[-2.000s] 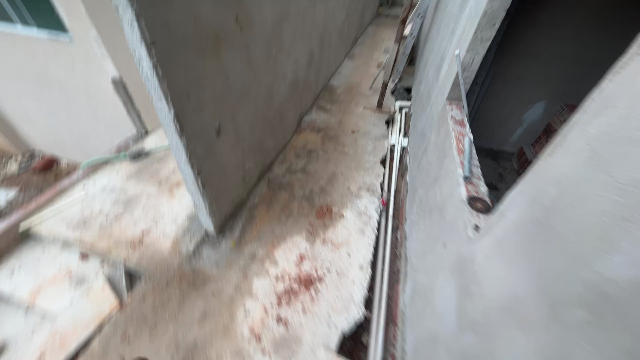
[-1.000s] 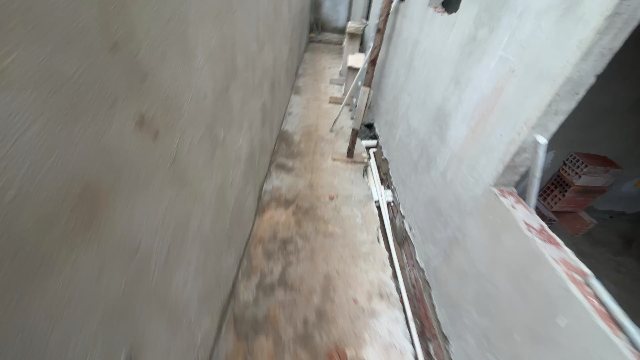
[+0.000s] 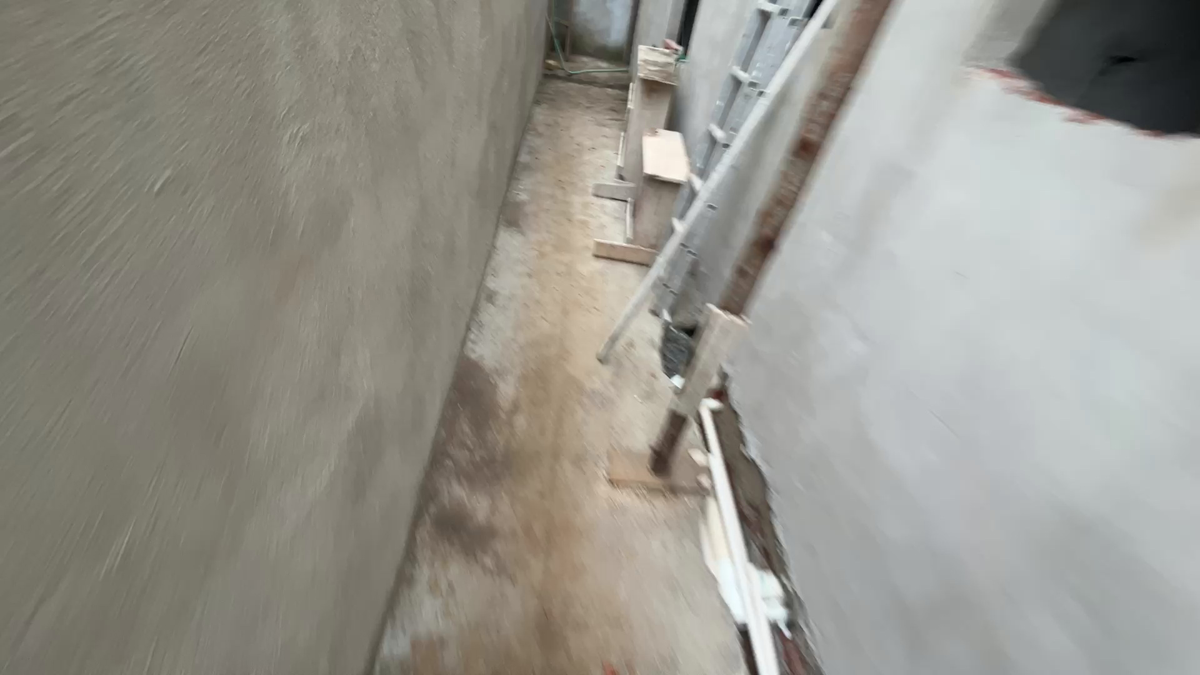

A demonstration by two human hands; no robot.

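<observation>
Neither my left hand nor my right hand shows in the head view, so what they hold cannot be told. Ahead lies a narrow passage with a stained concrete floor [image 3: 553,412]. A rusty metal prop [image 3: 797,178] leans beside the right wall, its foot on a flat wooden board [image 3: 647,472], with a piece of wood [image 3: 712,356] against its lower part. White plastic pipe [image 3: 736,525] runs along the base of the right wall. Behind the prop, a metal ladder [image 3: 741,80] leans on the same side.
A rough plastered wall [image 3: 253,309] bounds the left; a smoother grey wall [image 3: 956,375] with a broken-edged dark opening [image 3: 1125,66] bounds the right. Wooden trestles [image 3: 666,155] narrow the passage farther along. A green hose [image 3: 586,69] lies at the far end.
The view has moved forward along the passage. The prop, ladder and trestles are nearer, and the window opening with bricks behind it has left the view.
</observation>
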